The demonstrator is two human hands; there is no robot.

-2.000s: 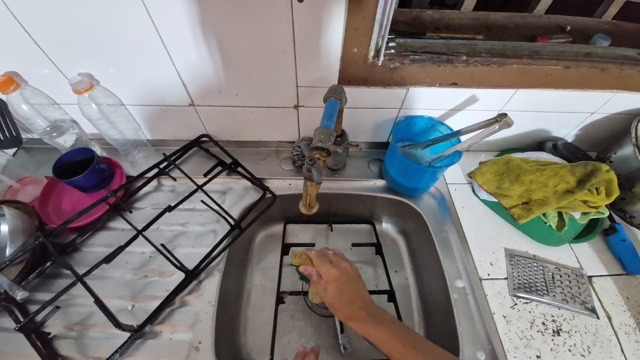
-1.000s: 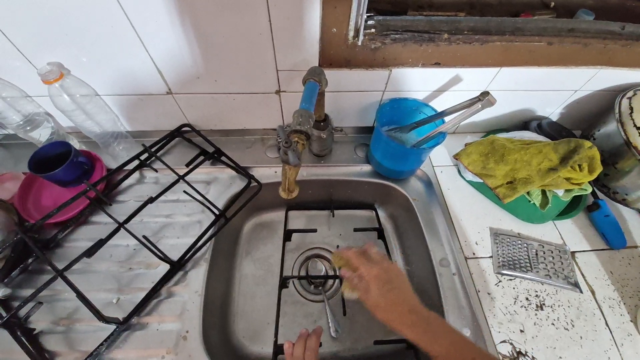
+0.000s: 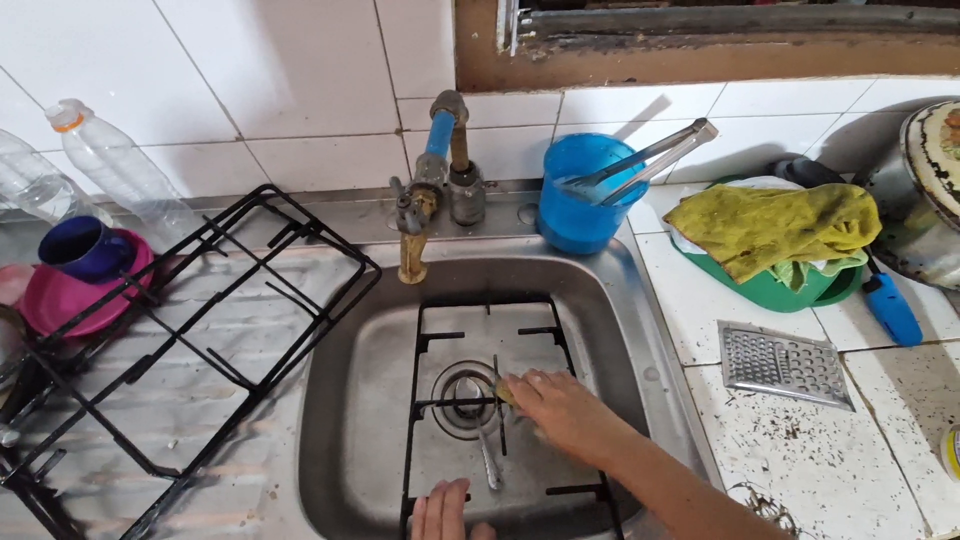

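Note:
A black metal stove grate (image 3: pixel 489 301) lies in the stainless steel sink (image 3: pixel 367 330). My right hand (image 3: pixel 559 412) grips a yellowish sponge (image 3: pixel 508 390), pressed near the bar over the drain. At the bottom of the view, my left hand (image 3: pixel 446 514) is at the grate's near left side, partly cut off; its hold on the bar is not clear. Beneath the grate, a metal spoon (image 3: pixel 489 457) rests with its bowl over the drain (image 3: pixel 457 420). The brass-ended faucet (image 3: pixel 412 259) hangs over the sink's back edge.
A second black grate (image 3: pixel 259 386) lies on the drainboard, beside a blue cup (image 3: pixel 86 251) on a pink plate (image 3: pixel 56 307). Behind the sink's right corner stands a blue container (image 3: pixel 577 225) with metal tongs (image 3: pixel 660 161). Farther right are a yellow cloth (image 3: pixel 772 225), a grater (image 3: pixel 784 366) and a blue lighter (image 3: pixel 892 307).
My right hand with the sponge has moved from the grate's left part to its middle and right side. More of the spoon shows than two seconds ago. The second grate stays on the drainboard.

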